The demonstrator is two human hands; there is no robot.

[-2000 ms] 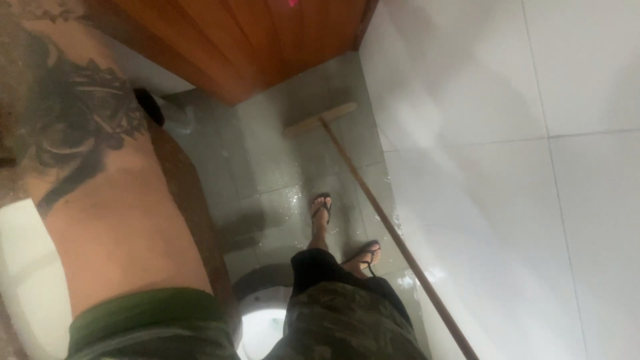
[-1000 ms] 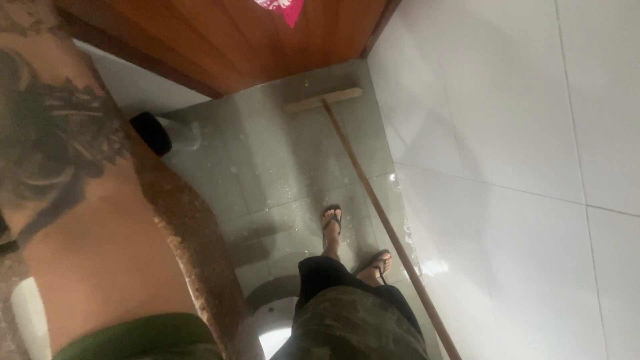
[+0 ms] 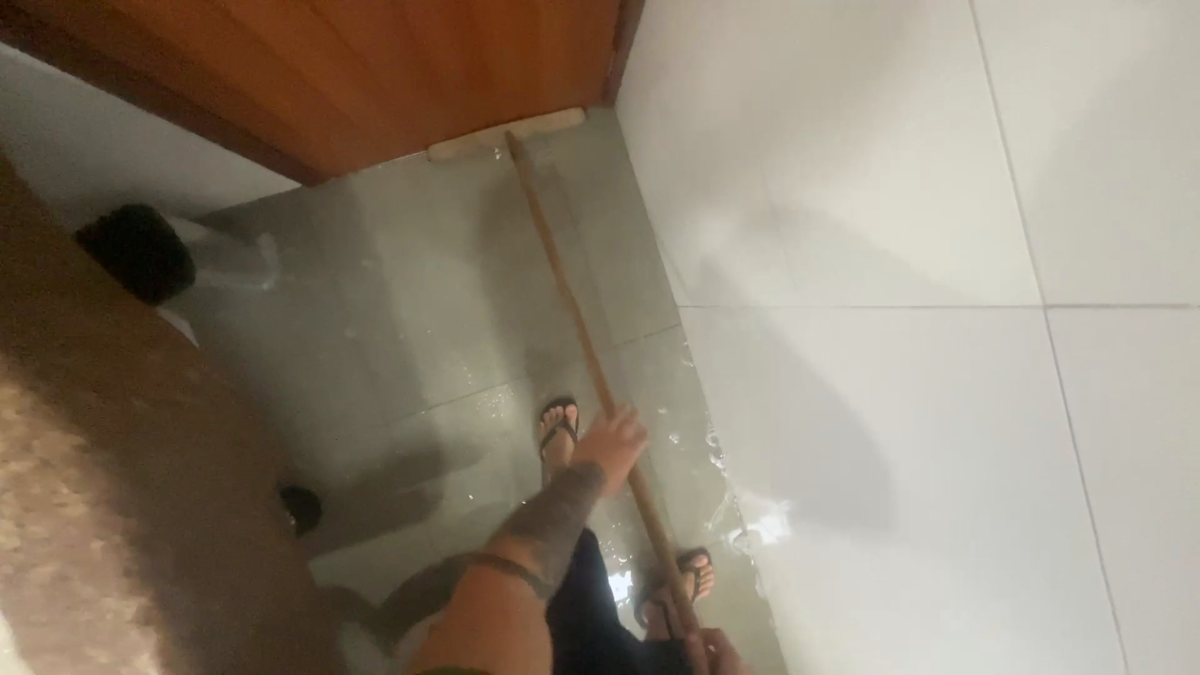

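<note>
A floor squeegee with a long wooden handle (image 3: 564, 274) slants across the view. Its pale wooden head (image 3: 506, 134) lies on the wet tiled floor along the bottom of a wooden door. My left hand (image 3: 614, 445) is closed around the middle of the handle, at the end of a tattooed forearm. Lower down, at the bottom edge, my right hand (image 3: 714, 653) grips the handle's upper end and is partly cut off by the frame. The underside of the head is hidden.
The wooden door (image 3: 450, 66) stands ahead, with a white tiled wall (image 3: 872, 375) on the right. A brown stone counter (image 3: 112, 497) fills the left side, and a black object (image 3: 141, 253) is beside it. My feet in flip-flops (image 3: 560, 424) stand on wet grey floor tiles (image 3: 394, 309).
The squeegee head has moved forward to the door's bottom edge. The tattooed arm, large at the left before, now reaches down to the handle, and both hands have come into view.
</note>
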